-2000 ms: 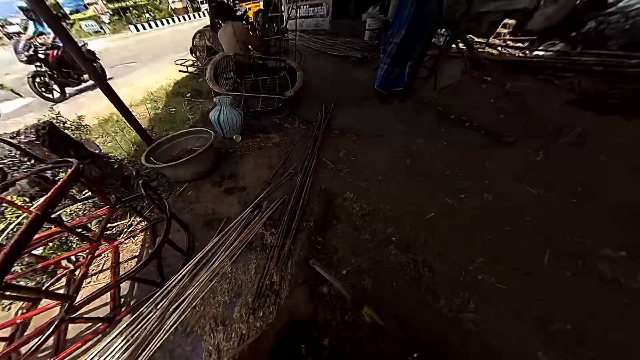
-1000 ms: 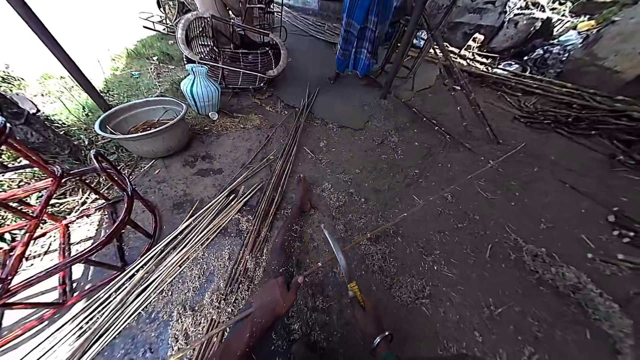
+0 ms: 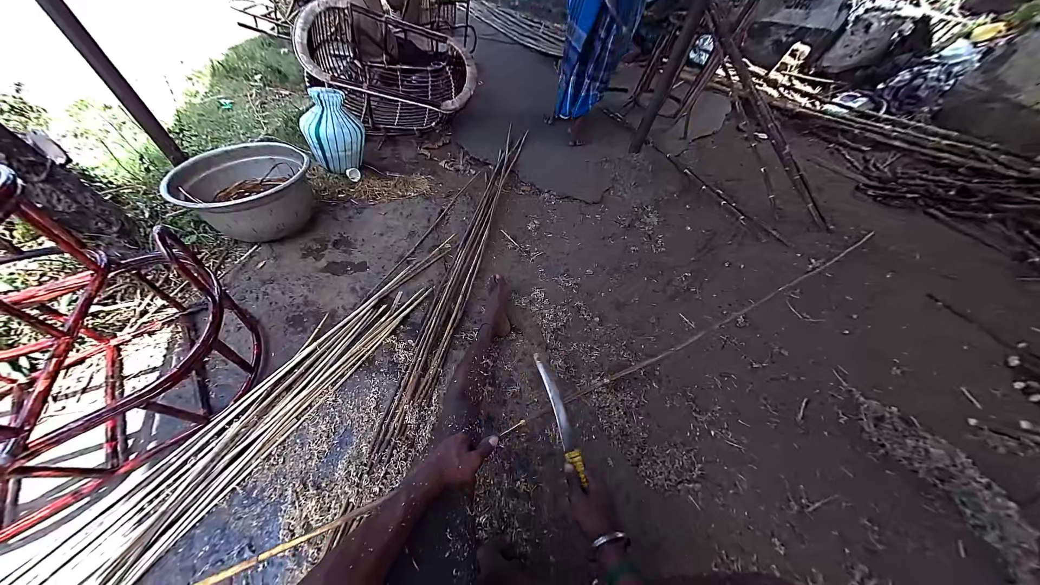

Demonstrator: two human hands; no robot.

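My left hand [image 3: 463, 459] is closed around a long thin cane [image 3: 707, 331], which runs from the lower left, under my forearm, out to the right over the ground. In my right hand [image 3: 595, 502] is the yellow-wrapped handle of a knife with a curved blade [image 3: 554, 398]. The blade points up and forward, close to the cane; whether they touch I cannot tell. Left of my outstretched leg lie a bundle of pale canes [image 3: 268, 414] and a bundle of darker canes [image 3: 459, 305].
A red-brown cane frame [image 3: 207, 325] stands at left. Behind it are a grey basin [image 3: 236, 215], a striped water pot [image 3: 333, 134] and a round cane chair [image 3: 406, 97]. A person in a blue checked cloth [image 3: 587, 57] stands near dark poles [image 3: 670, 73]. Stacked sticks [image 3: 934, 158] lie at right.
Both hands, the knife and the held cane, out of sight two seconds ago, are in view. Since one second ago the hands show only small movement. The view has tilted down since the first frame.
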